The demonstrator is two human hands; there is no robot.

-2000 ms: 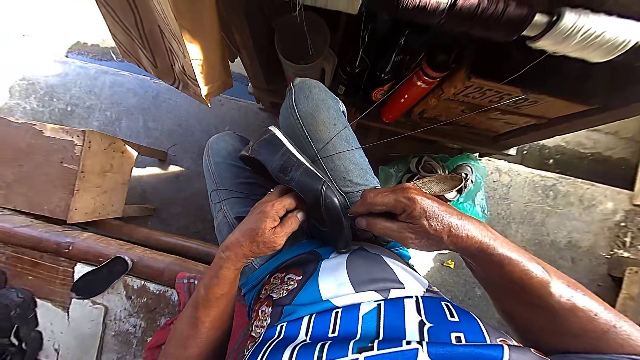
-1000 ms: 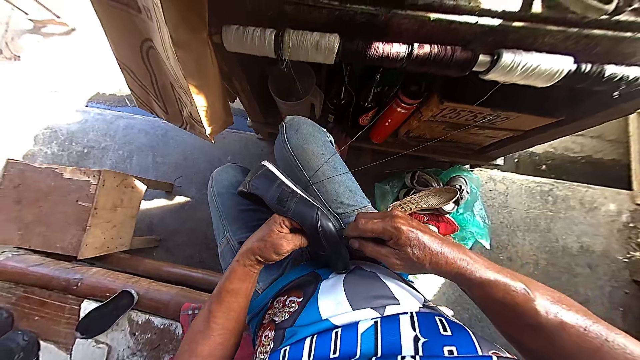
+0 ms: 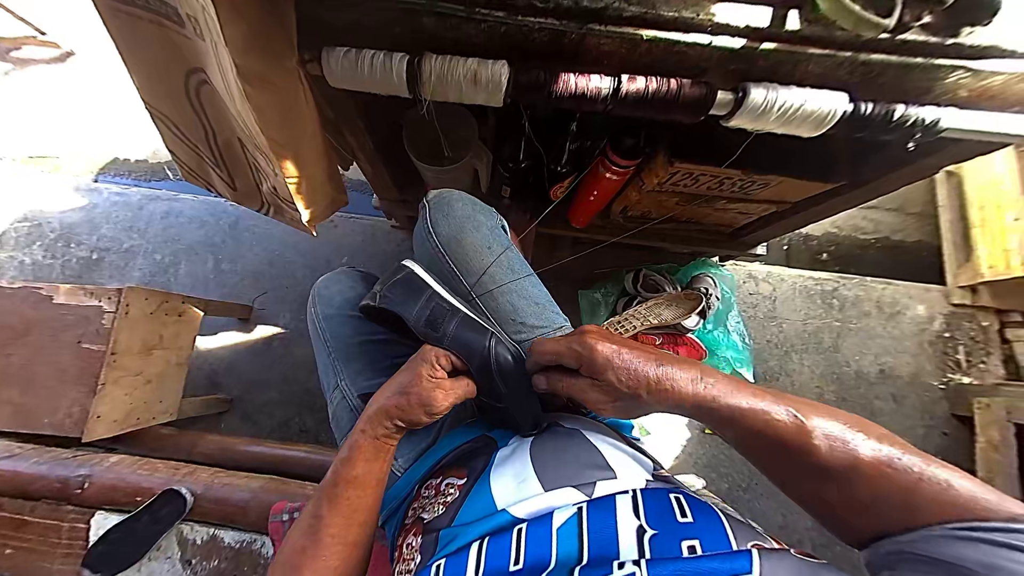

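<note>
A dark navy shoe [image 3: 456,324] with a white sole edge lies across my lap, its toe end toward my shirt. My left hand [image 3: 424,390] is closed at the shoe's left side, fingers curled against the upper. On the other side, my right hand [image 3: 596,372] pinches at the sole edge near the toe; what its fingertips hold is too small to tell. Thin threads [image 3: 620,238] run from the spool area over my jeans-clad knee toward the shoe. White thread spools [image 3: 788,109] and dark maroon spools [image 3: 664,98] sit on a rod under the bench edge.
A wooden bench [image 3: 496,28] stands ahead, with a red bottle [image 3: 602,186] and a plastic jug [image 3: 445,148] beneath. Shoes and a loose tan sole [image 3: 652,314] lie on a green plastic bag [image 3: 740,344]. A wooden stool [image 3: 144,364] and a black insole-shaped piece [image 3: 138,532] are at left.
Both hands stay at the toe end of the shoe, with only small shifts. The view has tilted up since the earliest frame, showing more of the spools.
</note>
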